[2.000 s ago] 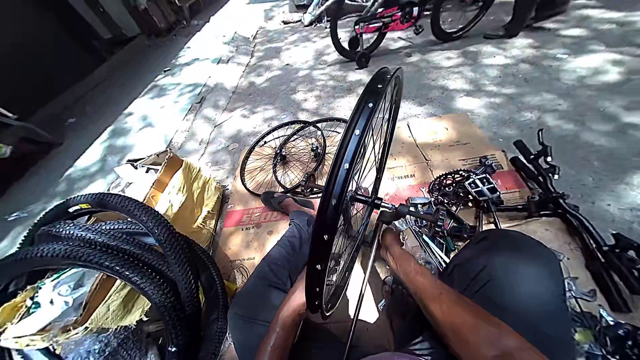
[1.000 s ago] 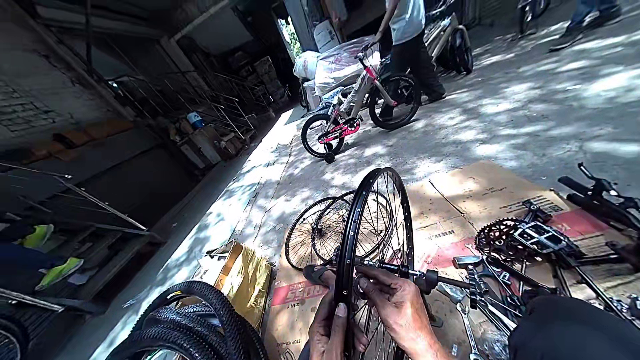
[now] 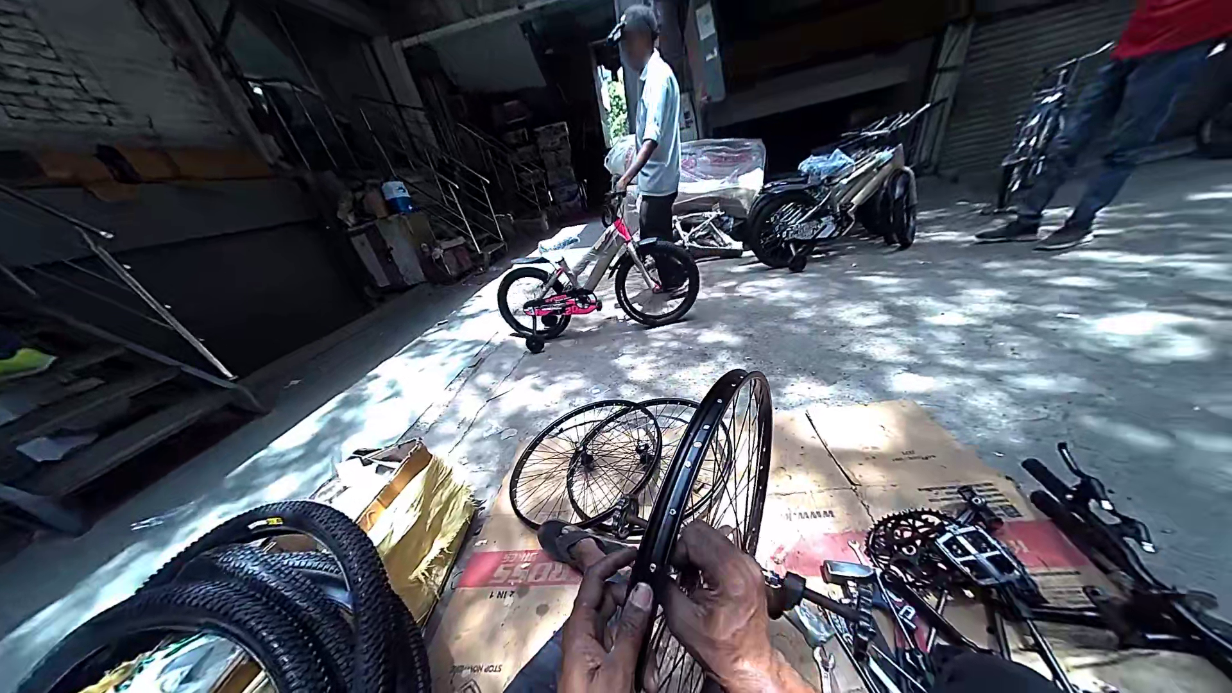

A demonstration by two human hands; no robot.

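A black spoked bicycle wheel [image 3: 681, 481] without a tyre stands upright in front of me. My left hand [image 3: 602, 626] grips its rim low down, with the thumb on the rim face. Against the rim and spokes on the right side, my right hand [image 3: 722, 606] has its fingers bent; whether it holds a small part is hidden. A black rod-like part [image 3: 794, 592] shows just right of that hand. Behind the wheel, bare spoked wheels [image 3: 587, 462] lie overlapping on a flattened cardboard box [image 3: 808, 462].
Knobbly tyres [image 3: 318, 539] are piled at lower left beside a yellow sack [image 3: 423, 539]. A crankset with a pedal [image 3: 972, 553], a wrench [image 3: 825, 664] and handlebars [image 3: 1088, 500] lie on the right. Farther off, a person holds a small bicycle [image 3: 597, 279]; another person stands at upper right.
Two seconds ago the wheel stood taller in view and my right forearm reached past its hub; now both hands are together at the lower rim. The view has tilted up.
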